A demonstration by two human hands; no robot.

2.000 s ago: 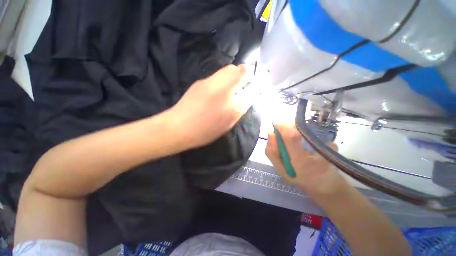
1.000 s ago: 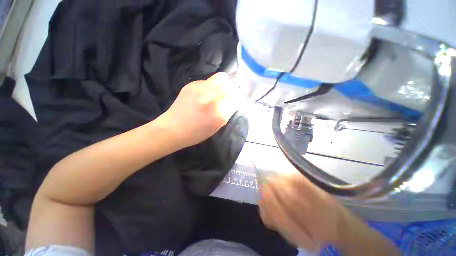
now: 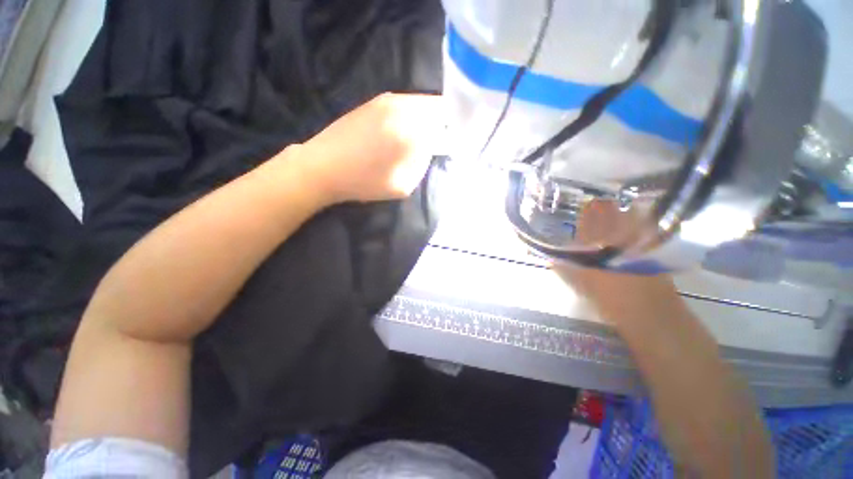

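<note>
The black garment piece (image 3: 309, 281) lies bunched across the left of the table and hangs over its front edge. My left hand (image 3: 379, 150) is on the cloth by the needle area; its fingertips are lost in glare, with cloth under and around them. The white sewing machine head (image 3: 580, 84) with a blue stripe overhangs at the right. My right hand (image 3: 608, 229) is behind the big curved chrome bar (image 3: 715, 140), partly hidden and blurred; whether it holds anything cannot be seen. The presser foot and needle are hidden by glare.
A ruler tape (image 3: 496, 327) runs along the table's front edge. A blue plastic basket (image 3: 627, 440) is below at the right, beside a small red item (image 3: 590, 406). Another blue lattice piece (image 3: 297, 458) shows at the bottom. A white pointed sheet (image 3: 58, 140) is at the upper left.
My right hand has moved from the table's front edge up and right, behind the chrome bar. The green tool seen earlier is no longer visible. My left hand has shifted slightly up. The view has shifted.
</note>
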